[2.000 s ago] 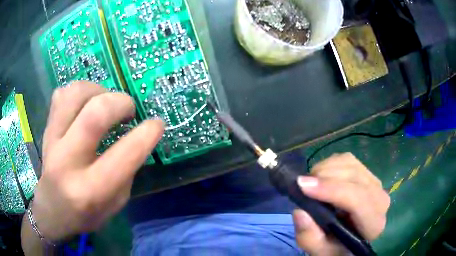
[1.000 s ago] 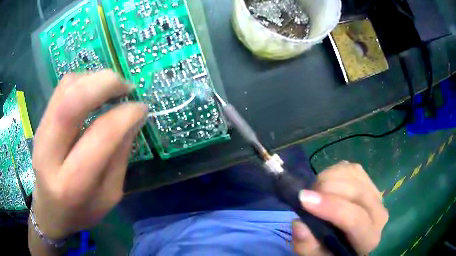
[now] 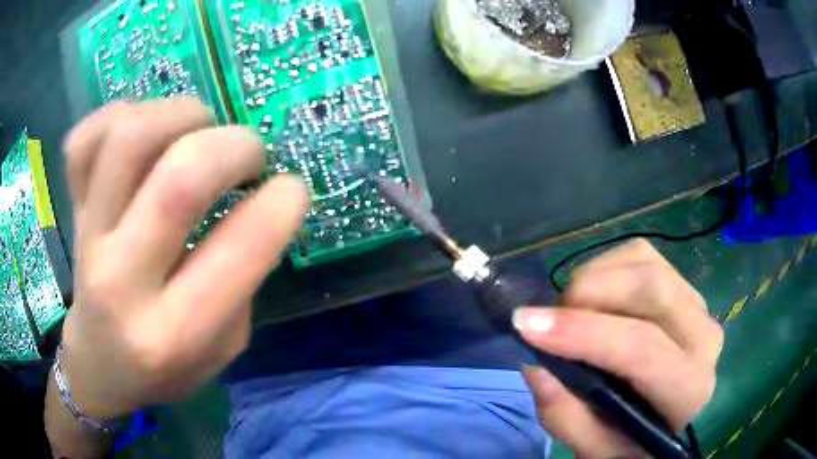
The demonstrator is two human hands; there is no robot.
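Observation:
Two green circuit boards lie side by side, solder side up. The right board (image 3: 313,81) has the iron's tip over its lower part. The left board (image 3: 143,54) is partly hidden by my left hand (image 3: 170,260), which pinches a thin solder wire (image 3: 345,190) between thumb and fingers. The wire reaches towards the iron's tip. My right hand (image 3: 623,345) holds the black soldering iron (image 3: 573,372) like a pen, its grey tip pointing up and left. Whether the tip touches a joint is too blurred to tell.
A round whitish tub (image 3: 502,67) with metal scraps stands right of the boards. A square yellow-brown sponge (image 3: 657,85) lies beside it. Black equipment (image 3: 717,45) and a black cord (image 3: 645,240) are at the right. More boards (image 3: 22,260) with a yellow strip lie at far left.
The iron's tip has moved slightly down and left since a second ago. My left hand has moved right with the wire. The boards and tub appear shifted slightly up and right in view.

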